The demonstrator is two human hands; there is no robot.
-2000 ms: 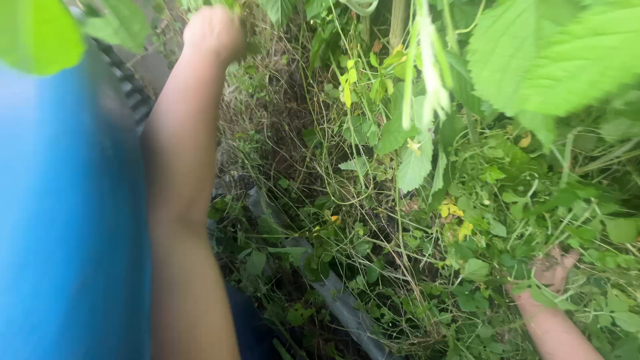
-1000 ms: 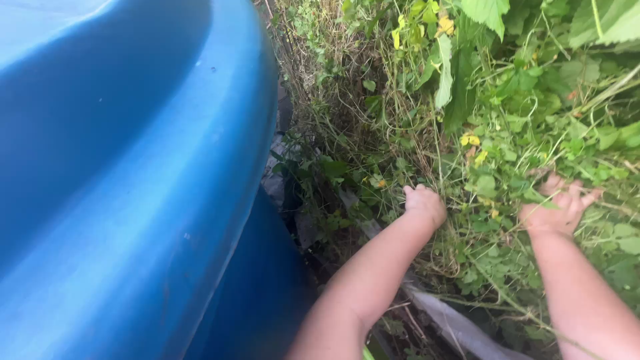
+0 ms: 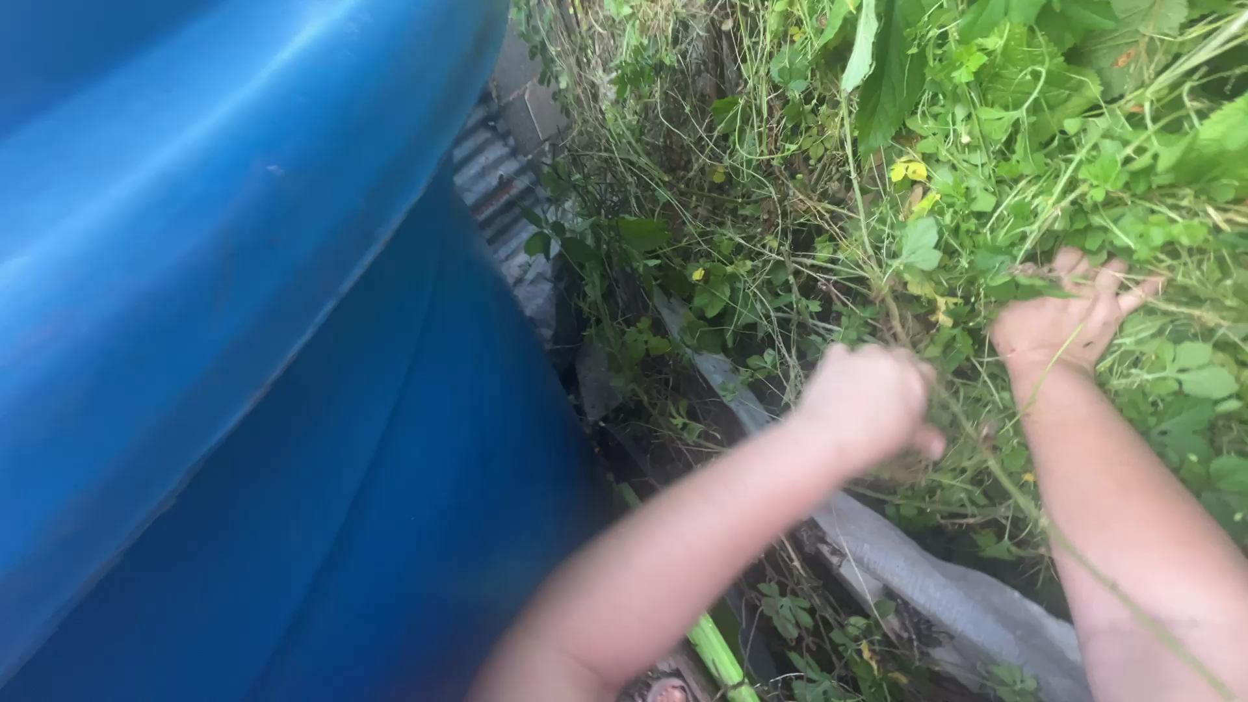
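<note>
My left hand, blurred, is closed around thin vine stems near the middle of the view, above a grey edging strip. To its right, my right hand lies against a mass of green vines with its fingers spread; leaves and stems partly cover the fingertips. A long stem runs from beside my left hand down across my right forearm. Small yellow leaves show above the hands.
A large blue plastic tank fills the left side. Behind it are a corrugated sheet and grey blocks. A bright green stalk stands at the bottom, beside dark, tangled growth.
My left hand, far up beside the blue tank two seconds ago, has come down to the vines near my right hand. My right hand stays spread in the vines. The view has shifted.
</note>
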